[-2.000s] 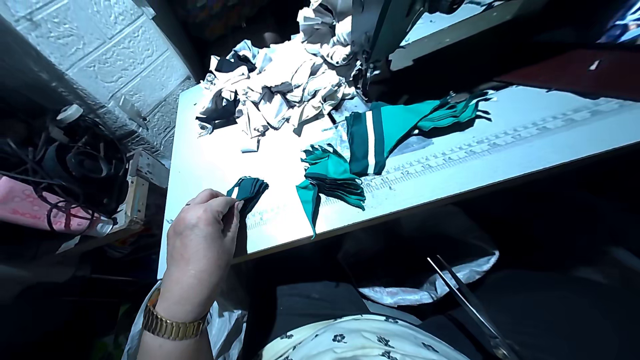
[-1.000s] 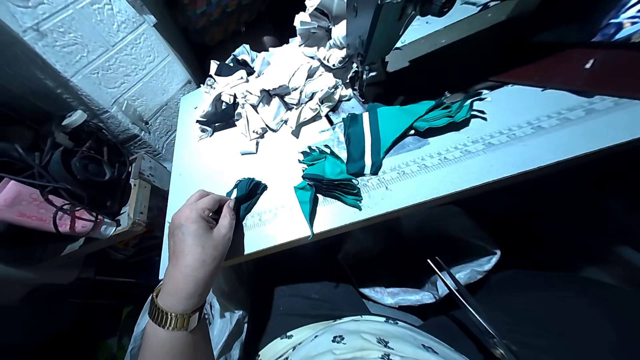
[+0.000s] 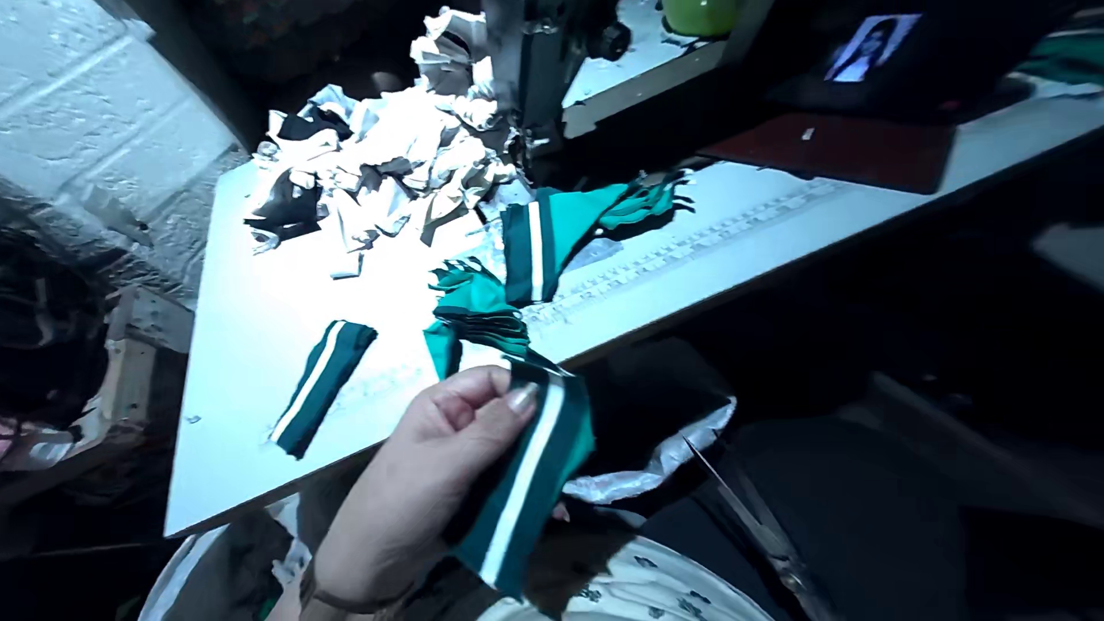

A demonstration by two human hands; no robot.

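My left hand (image 3: 457,448), with a bracelet at the wrist, pinches a dark green fabric strip with a white stripe (image 3: 539,466) between thumb and fingers, over the table's front edge. A similar folded striped strip (image 3: 323,388) lies on the table to its left. Just beyond the hand is a gathered bundle of green fabric pieces (image 3: 483,306). Farther back, a green piece with a striped band (image 3: 552,241) lies near the sewing machine (image 3: 539,69). Only what may be a fingertip shows behind the held strip; my right hand cannot be made out.
A heap of white and dark fabric scraps (image 3: 388,164) lies by the machine. A measuring scale (image 3: 690,250) runs along the white table (image 3: 250,345). A dark red flat object (image 3: 845,151) and a lit screen (image 3: 873,47) are at the right. Scissors (image 3: 759,526) lie near my lap, beside a plastic bag (image 3: 664,466).
My left hand has moved right from the dark green fabric at the table's left and now holds a striped strip over the front edge. The view has shifted.
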